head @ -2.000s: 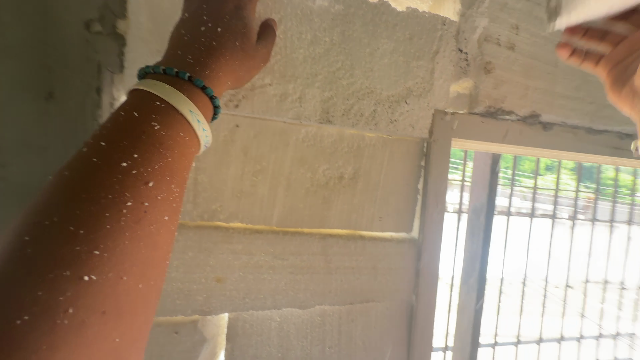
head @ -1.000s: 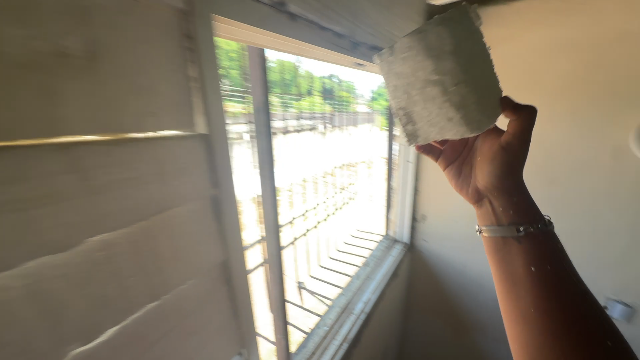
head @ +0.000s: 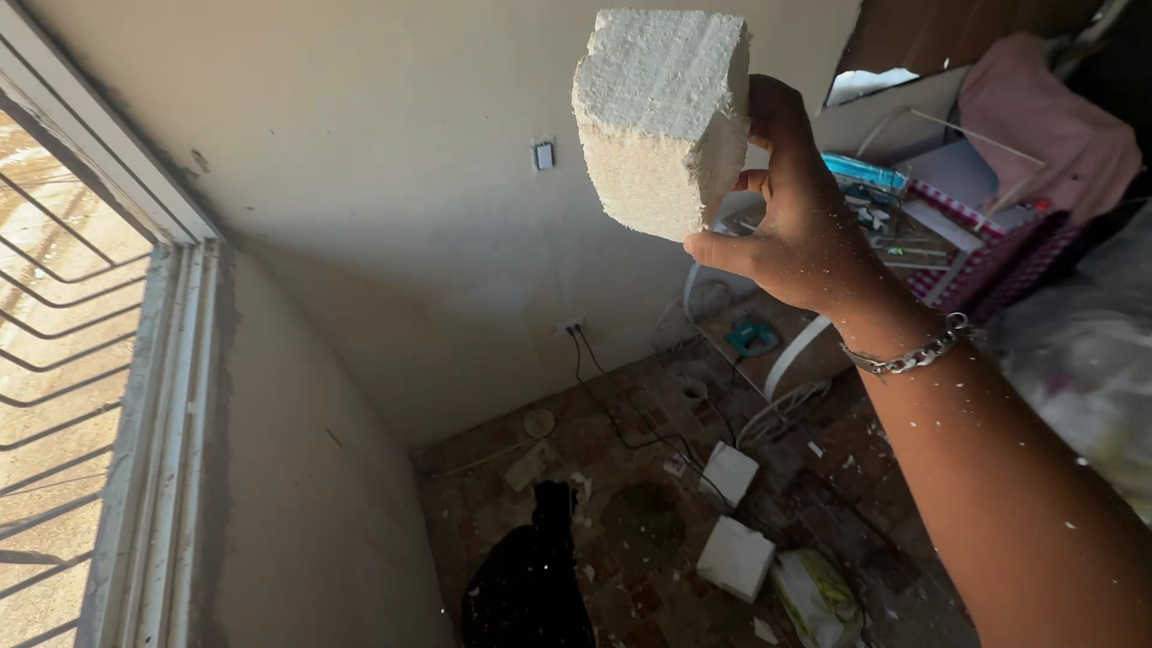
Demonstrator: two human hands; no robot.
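Note:
A rough, whitish block (head: 661, 126), which looks like aerated concrete, is held up at the upper middle of the head view. My right hand (head: 801, 207) grips its right side and lower edge, fingers partly hidden behind it. White crumbs dot the right forearm, and a metal chain bracelet (head: 913, 351) circles the wrist. My left hand is out of the frame. Behind the block stands a pale plastered wall (head: 405, 117) with a small white switch (head: 544, 155).
At the left is a window frame (head: 171, 387) with metal bars. On the tiled floor lie white blocks (head: 736, 556), a plastic bag (head: 817, 598), black cables (head: 621, 432) and a dark object (head: 526, 576). A teal power tool (head: 751, 336) rests near a cluttered table at right.
The view has swung right and down from the block wall, past the window, to the room's corner and floor. My left hand, seen at first, has left the view. The block remains in my right hand.

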